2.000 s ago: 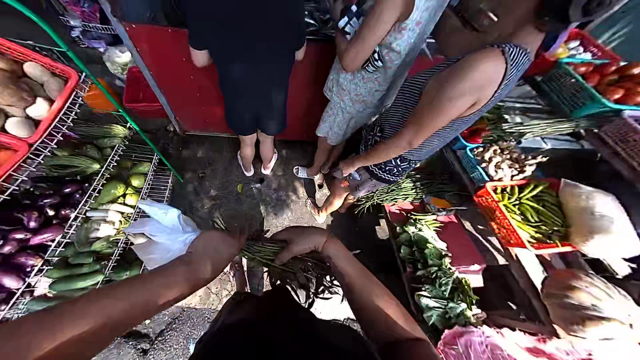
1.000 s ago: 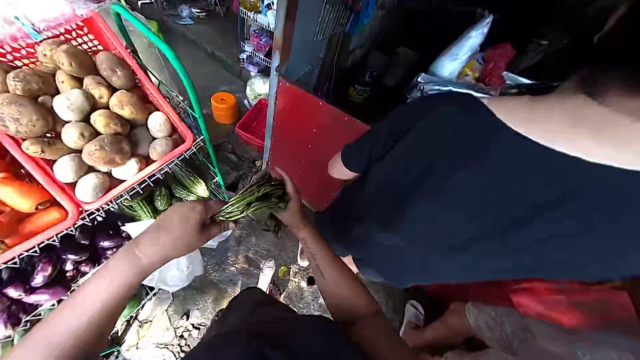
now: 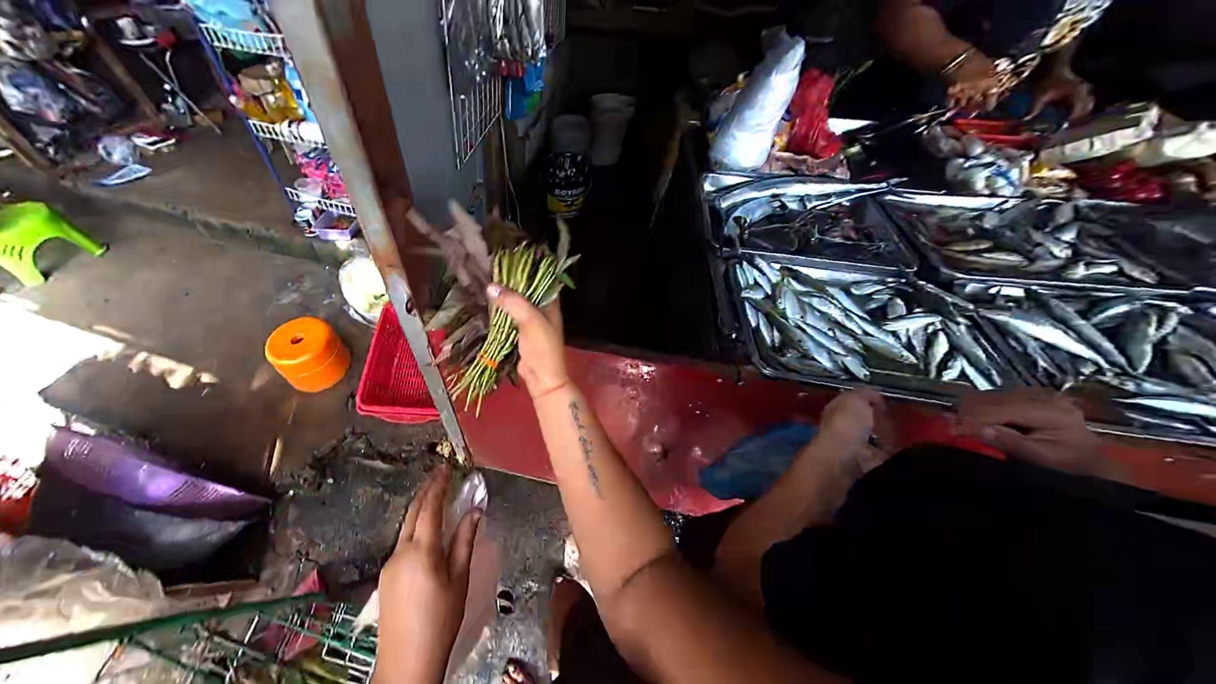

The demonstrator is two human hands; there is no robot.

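Note:
My right hand (image 3: 534,334) is raised and closed around a bundle of leafy green stems (image 3: 508,304), tied near its lower end with an orange band. The leaves, some purplish, hang beside a rusty metal post (image 3: 385,237). Lower down, my left hand (image 3: 427,556) points upward, with a thin whitish plastic bag (image 3: 472,499) between its thumb and fingers. The rest of the bag seems to trail down behind that hand, blurred. The two hands are apart.
Metal trays of fish (image 3: 836,323) lie on a red counter (image 3: 608,408). A person in black (image 3: 950,570) stands at the right, hands near the counter; another person's hands (image 3: 988,85) are behind it. An orange stool (image 3: 308,353) and a red basket (image 3: 394,370) stand left, a green wire rack (image 3: 313,617) below.
Both hands were at the stem bundle before; now only my right hand holds it, farther forward, and my left hand is apart from it. The view has swung to the fish counter.

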